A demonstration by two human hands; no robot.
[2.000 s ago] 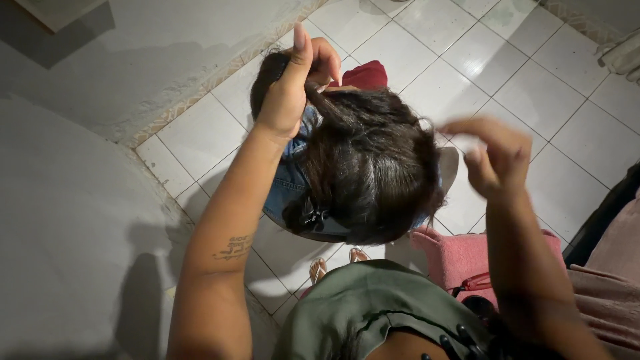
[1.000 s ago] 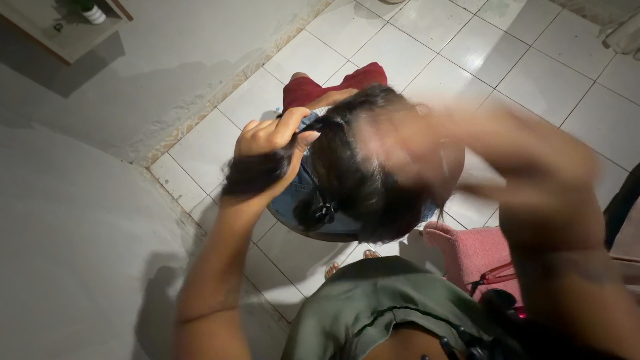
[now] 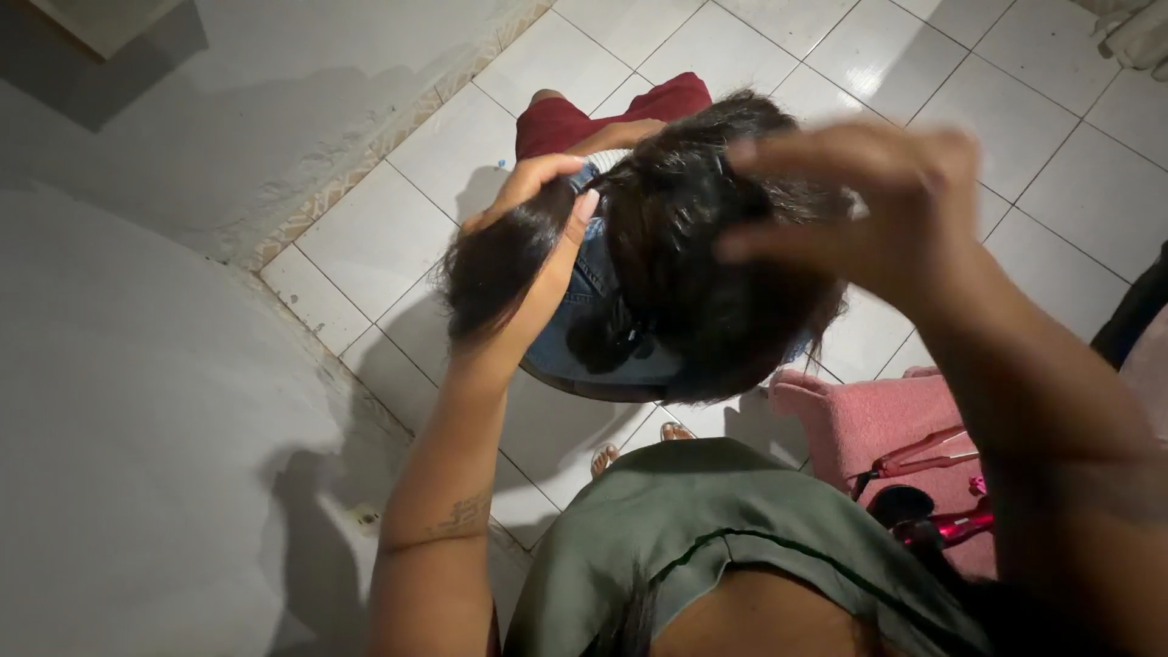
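Note:
Below me a seated person in a denim garment [image 3: 593, 351] and dark red shorts [image 3: 558, 123] has long dark hair [image 3: 703, 301]. My left hand [image 3: 534, 246] is closed around a gathered length of that hair, pulled out to the left of the head, with its loose end lying over my wrist. Above the right side of the head is my right hand [image 3: 858, 201], blurred, its thumb and fingers apart; nothing shows between them. A dark hair clip or tied bunch [image 3: 607, 338] rests against the denim at the lower left of the head.
On a pink towel [image 3: 876, 401] at the lower right lie a red hair straightener [image 3: 922, 456] and a glossy red tool [image 3: 963, 526], perhaps a hair dryer. White floor tiles [image 3: 365, 246] surround the seated person. A wall [image 3: 137, 365] runs along the left, with a shelf corner [image 3: 100, 23] above.
My left hand, upright near the hair two seconds ago, now grips a length of it farther from the head. My right hand has moved from beside the head to above it.

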